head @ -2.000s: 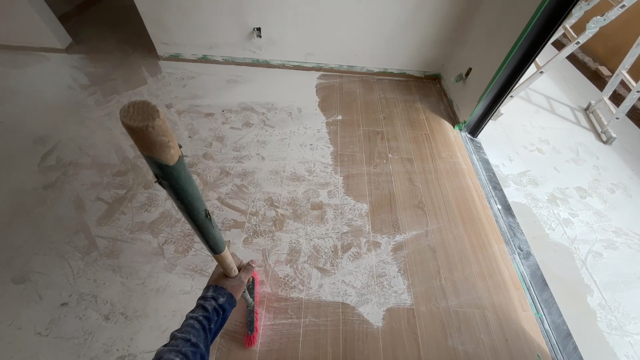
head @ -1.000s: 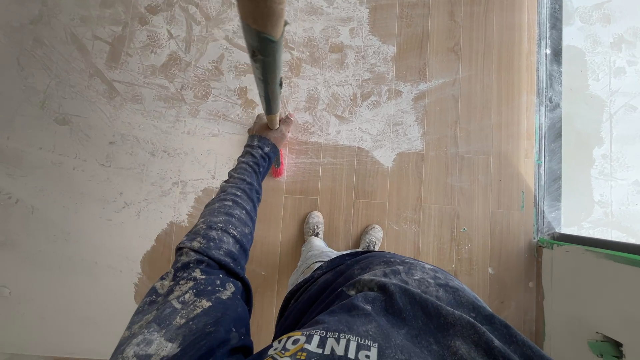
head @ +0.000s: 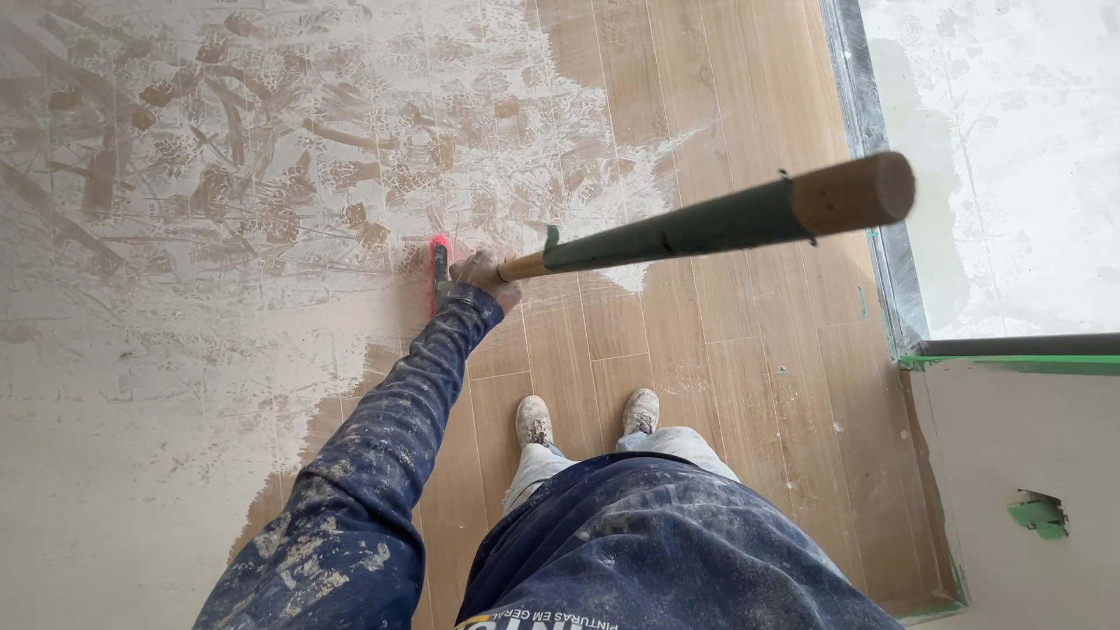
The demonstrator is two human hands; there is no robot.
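Observation:
My left hand (head: 488, 278) is closed around the lower part of a wooden broom handle (head: 682, 229) wrapped partly in green tape. Its free end rises toward the camera on the right. Just left of the hand is the broom head (head: 440, 267), dark with bright pink bristles, down on the floor where the white dust (head: 350, 262) meets uncovered wood-look planks (head: 630, 324). My right hand is out of view.
My two dusty shoes (head: 534, 420) stand on the planks. To the right run a metal door track (head: 884, 175) and a dusty floor beyond it. A wall (head: 1032, 437) edged with green tape, with a taped box opening, stands at the lower right.
The handle's free end has swung from the top of the view over to the right. The view has tilted down from the far wall to my feet. My left hand keeps hold of the handle.

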